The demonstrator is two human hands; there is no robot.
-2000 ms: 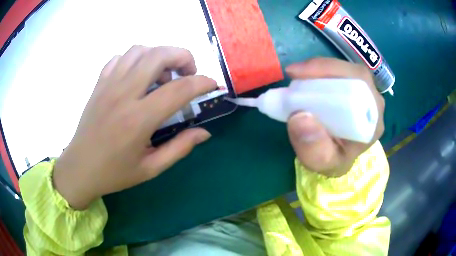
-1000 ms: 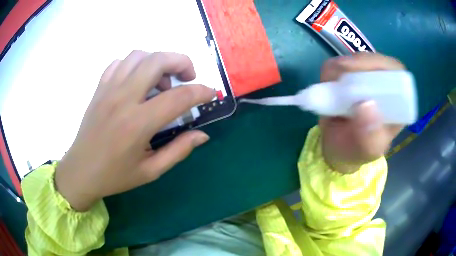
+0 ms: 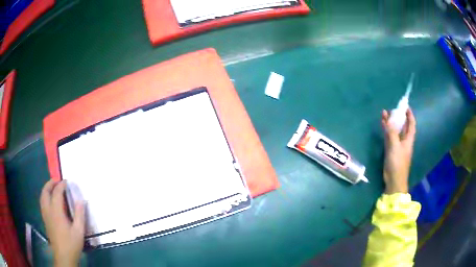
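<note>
The display panel lies white side up in its red foam tray on the green bench. My left hand is at the panel's lower left corner, with a small pale, flat piece between thumb and fingers. My right hand holds the needle-tip squeeze bottle upright, tip away from me, at the right, well off the panel. The B-7000 adhesive tube lies between the tray and my right hand, nozzle to the lower right.
A small white card lies right of the tray. Another panel in a red tray is at the top. More red foam is at the left edge. A blue bin is at the upper right. A thin pale strip is at the lower left.
The view has shifted back and shows more of the bench. My left hand has moved from the panel's lower right corner to its lower left. My right hand has carried the bottle away from the corner.
</note>
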